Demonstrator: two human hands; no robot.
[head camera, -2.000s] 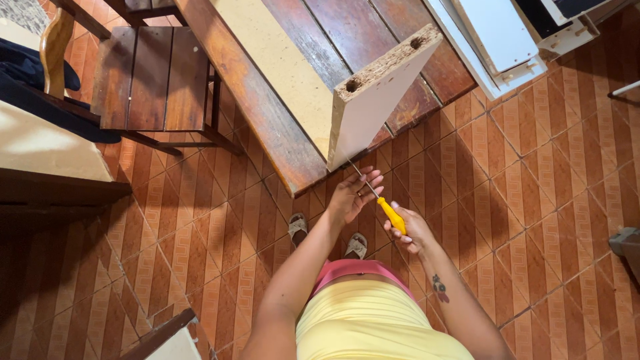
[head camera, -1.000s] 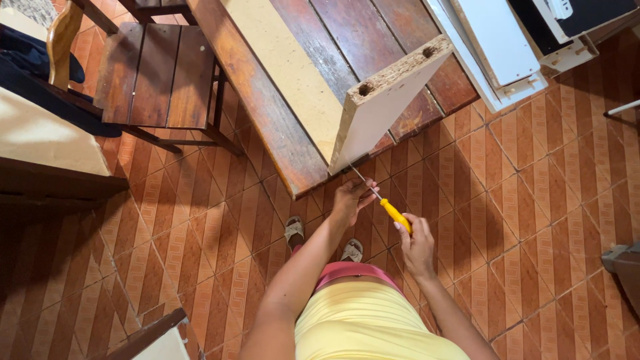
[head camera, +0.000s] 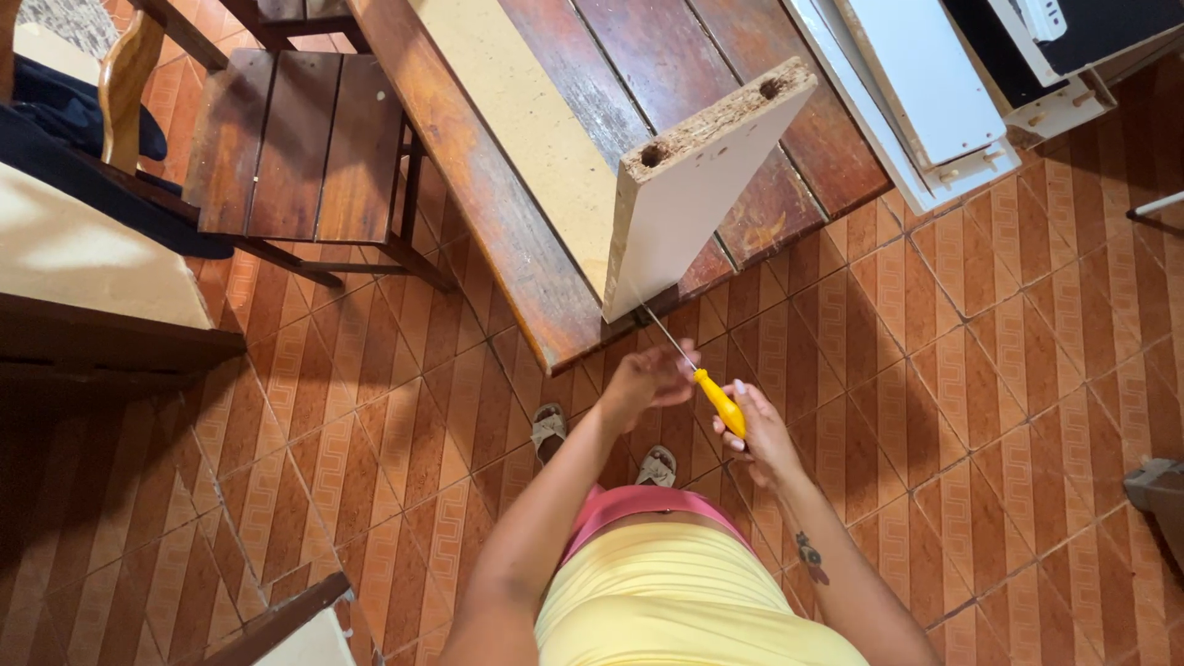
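Note:
My right hand (head camera: 754, 430) grips the yellow handle of a screwdriver (head camera: 721, 403). Its thin shaft runs up and left to the lower face of an upright white particleboard panel (head camera: 708, 203), whose top edge has two holes. My left hand (head camera: 652, 381) is beside the shaft near the handle, somewhat blurred; whether its fingers touch the shaft is unclear. The upright panel meets the end of a long beige board (head camera: 527, 120) lying flat on the wooden table (head camera: 555, 324), near the table's corner. The screwdriver's tip is hard to make out against the panel.
White panels with dowels (head camera: 934, 83) are stacked at the upper right, beside the table. A slatted wooden chair (head camera: 301, 148) stands to the left, with dark cloth (head camera: 83, 166) on a chair back at far left. Tiled floor (head camera: 925, 388) surrounds my feet.
The screwdriver stays at the panel's lower face in all frames. My right hand has shifted its hold on the handle, and my left hand's fingers have changed pose beside the shaft.

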